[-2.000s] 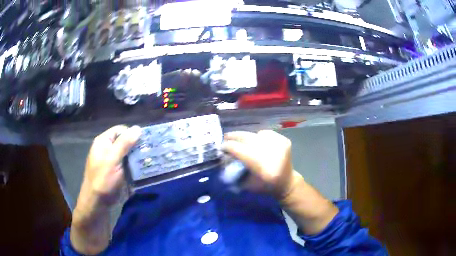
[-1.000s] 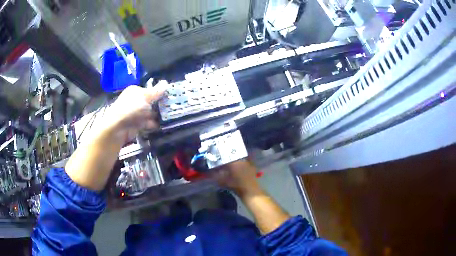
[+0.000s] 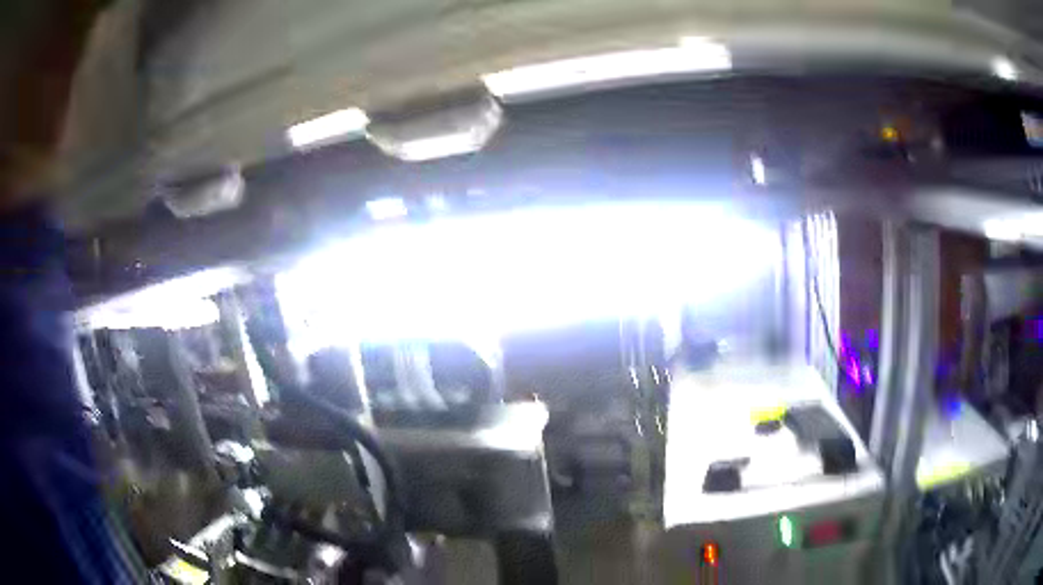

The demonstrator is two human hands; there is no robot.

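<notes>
The view is strongly blurred and faces the upper part of the machine. My left hand or forearm (image 3: 34, 103) is a dark, brownish blur cut off at the top left corner, above a raised blue sleeve (image 3: 40, 389). Its fingers and anything in them cannot be made out. My right hand is out of the picture. The silver fixture plate is not visible. A pale controller box (image 3: 749, 503) stands at the lower right, with one red and one green light and small dark items on top.
A very bright lamp (image 3: 538, 274) glares across the middle. Ceiling lights (image 3: 606, 71) show above. A vertical metal frame post (image 3: 904, 354) stands at the right, with purple glow (image 3: 856, 360) beside it. A dark curved hose or cable (image 3: 372, 457) and machine parts fill the lower left.
The view has swung up from the rail and plate to the lamps. The left sleeve is now raised along the left edge. The right hand and the plate have left the picture.
</notes>
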